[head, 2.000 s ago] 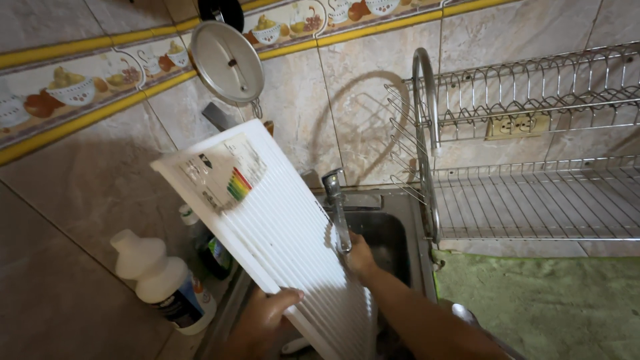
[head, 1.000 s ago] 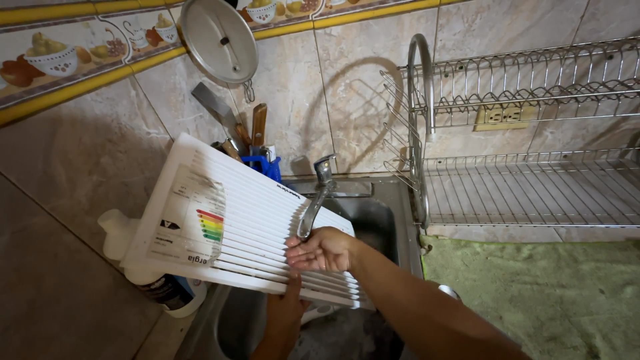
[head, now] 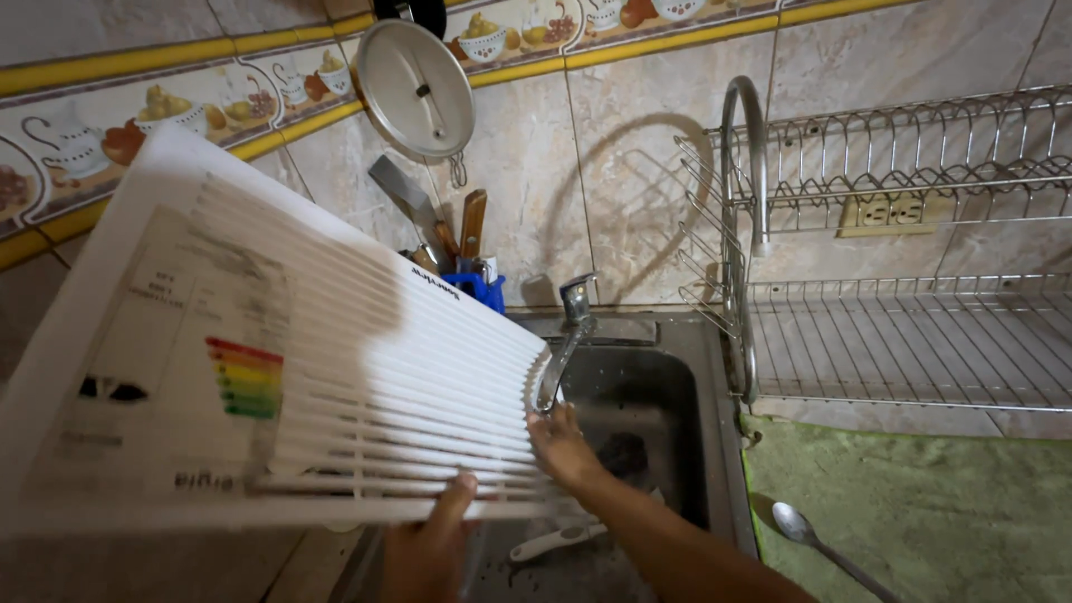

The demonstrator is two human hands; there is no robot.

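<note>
A white slatted plastic panel (head: 435, 360), bearing a worn energy label (head: 184, 335), is held tilted over the metal sink (head: 712, 469). My left hand (head: 440, 528) grips its lower edge, thumb over the slats. My right hand (head: 561, 444) is at the panel's right end, just below the spout of the chrome faucet (head: 576, 322); whether its fingers grip the panel or only touch it, I cannot tell. A white-handled utensil (head: 557, 543) and a dark wad (head: 624, 454) lie in the basin.
A wire dish rack (head: 904, 339) stands at the right, above a green cloth (head: 938, 494) with a metal spoon (head: 796, 523). Behind the panel, a blue holder (head: 487, 291) carries knives and a spatula (head: 402, 188). A pot lid (head: 416, 88) hangs on the tiled wall.
The panel has turned and swung up to the left, and now covers the bottles seen earlier at the left. My right hand has moved from the panel's face to its right end beneath the spout.
</note>
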